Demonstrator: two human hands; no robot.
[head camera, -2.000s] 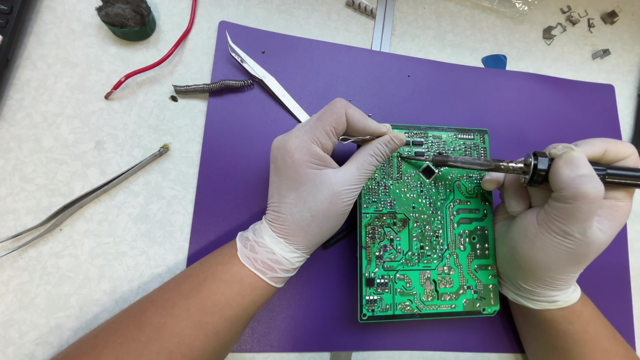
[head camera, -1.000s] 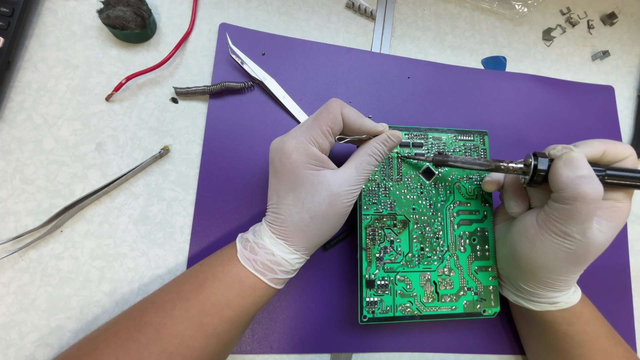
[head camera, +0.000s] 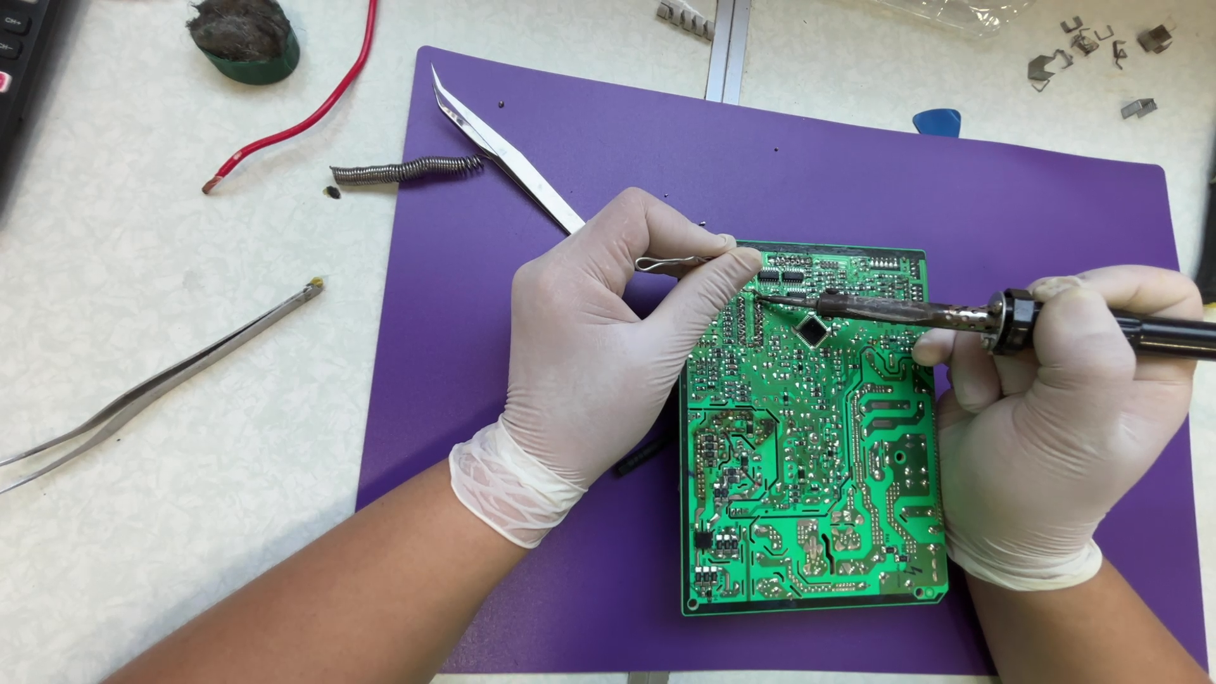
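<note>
A green printed circuit board (head camera: 817, 427) lies on a purple mat (head camera: 532, 570), with a square black chip (head camera: 812, 330) in its upper part. My gloved left hand (head camera: 617, 332) pinches a thin looped wire (head camera: 670, 263) between thumb and forefinger at the board's upper left edge. In my gloved right hand (head camera: 1054, 418) is a soldering iron (head camera: 912, 312), held nearly level; its tip is at the upper left of the board, just below my left fingertips. Whether the tip touches the wire is too small to tell. My right fingers are beside the board's right edge.
White curved tweezers (head camera: 518, 171) and a wire coil (head camera: 408, 171) are at the mat's upper left. Metal tweezers (head camera: 171, 380), a red wire (head camera: 304, 119) and a green tin of brown material (head camera: 247, 47) lie left. A blue pick (head camera: 938, 122) and metal bits (head camera: 1083, 43) are at upper right.
</note>
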